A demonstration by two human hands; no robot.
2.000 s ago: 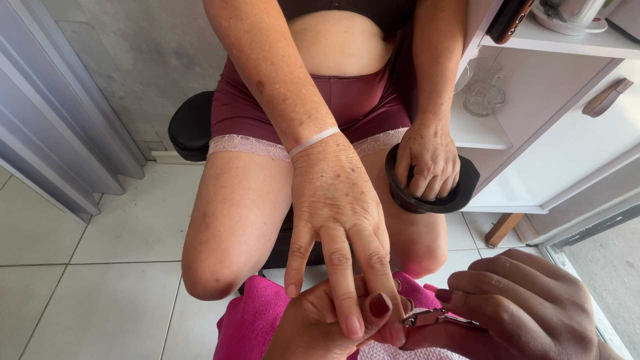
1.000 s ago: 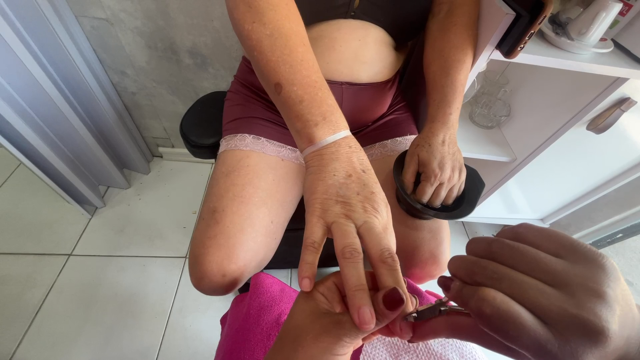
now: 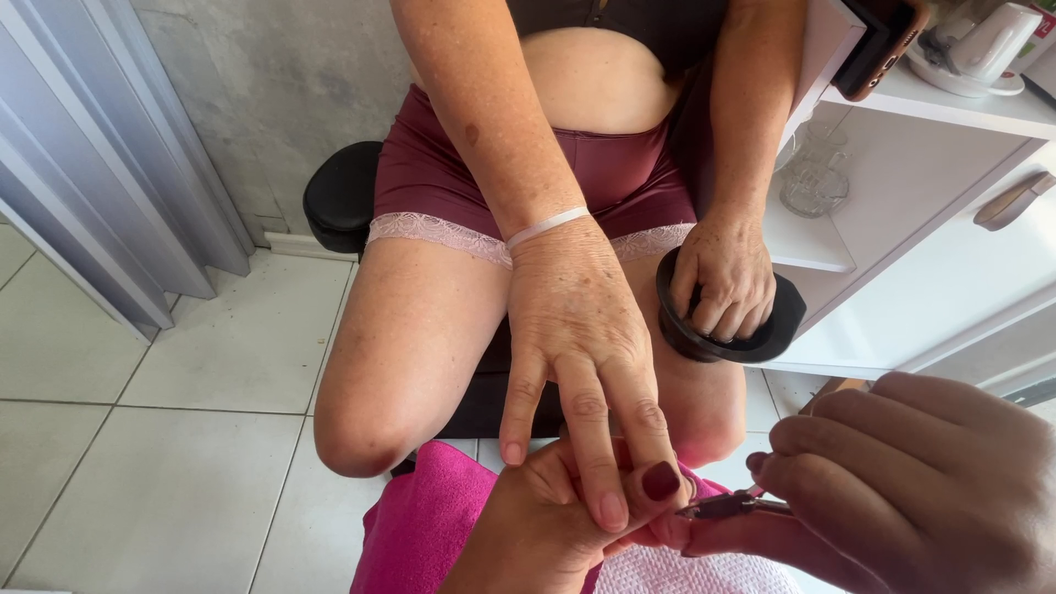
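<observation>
My left hand (image 3: 557, 516), with dark red nail polish, holds the fingers of the seated person's outstretched hand (image 3: 582, 330), its thumb lying over one of them. In my right hand (image 3: 899, 487) are small metal cuticle nippers (image 3: 730, 505), their tip at the nail of the finger held by my left thumb. Whether the jaws touch the skin cannot be told. The person's other hand (image 3: 726, 276) rests with its fingertips in a black bowl (image 3: 780, 334) on the thigh. A pink towel (image 3: 429, 520) and a white textured towel (image 3: 693, 571) lie beneath my hands.
A white cabinet (image 3: 916, 289) stands at the right, with glass cups (image 3: 813, 186) on its shelf and a phone (image 3: 883, 45) and a white cup (image 3: 994, 41) above. A black stool seat (image 3: 342, 196) is beside the person. A grey folding curtain (image 3: 107, 157) hangs at the left.
The nippers have stayed near the held finger, with small shifts in the angle of my right hand. The person's other hand remains in the bowl.
</observation>
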